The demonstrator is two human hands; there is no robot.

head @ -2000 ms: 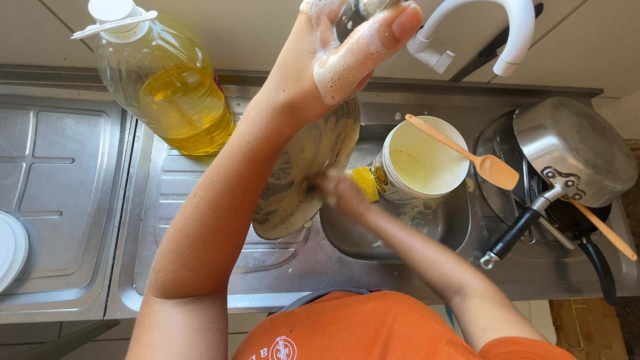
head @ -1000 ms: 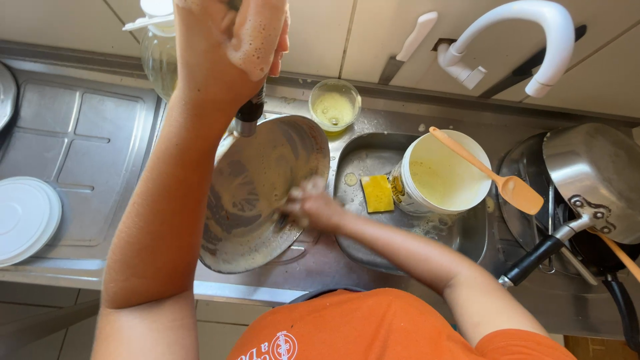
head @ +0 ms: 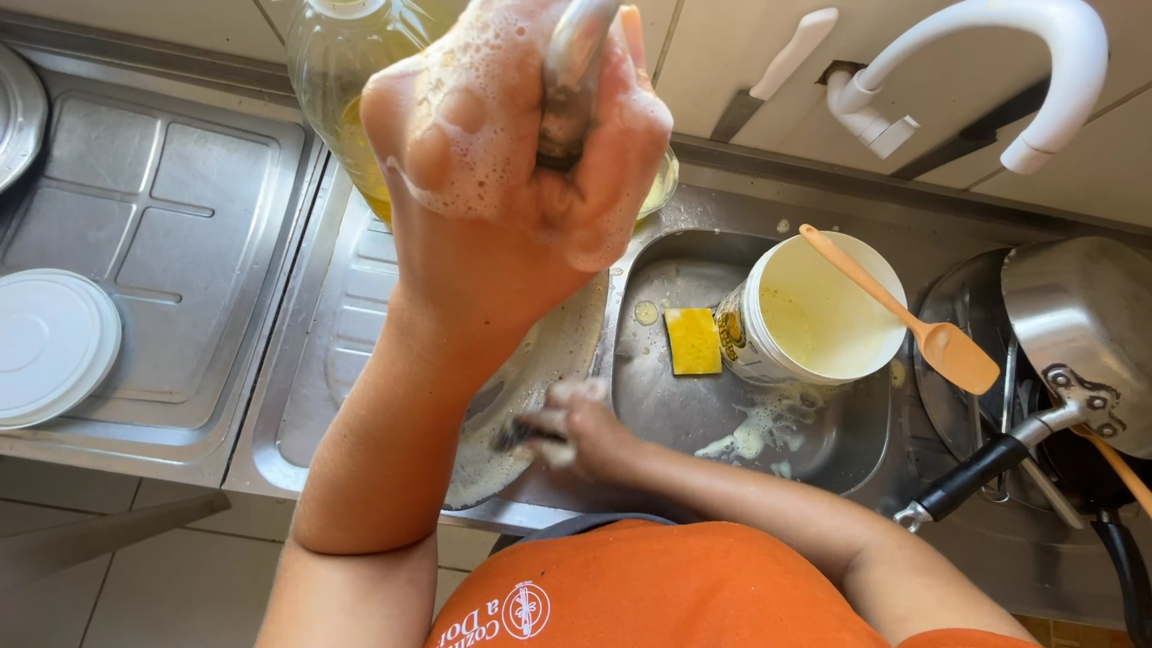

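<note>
My left hand (head: 517, 144), covered in suds, is raised close to the camera, its fist shut around a pan's handle (head: 580, 45) whose metal end pokes out. Below it, largely hidden behind my left forearm, the large soapy pan (head: 490, 481) is tilted over the drainboard beside the sink basin. My blurred right hand (head: 580, 427) is at the pan's inner surface, shut on a small dark scrubber (head: 522, 434) whose exact kind I cannot tell. A yellow sponge (head: 693, 342) lies in the basin, next to a white plastic tub (head: 832, 310) with an orange spatula (head: 918, 324) across its rim.
Behind my left hand stand a big bottle of yellow liquid (head: 337, 99) and a partly hidden glass bowl (head: 661, 184). A white faucet (head: 1071, 72) and knives (head: 792, 58) are at the wall. Stacked pots (head: 1071, 315) stand right; white lids (head: 54, 346) lie left.
The fist on the handle now covers the glass bowl that showed fully a second ago. My right hand has stayed at the pan. The sponge was beside my right hand two seconds ago.
</note>
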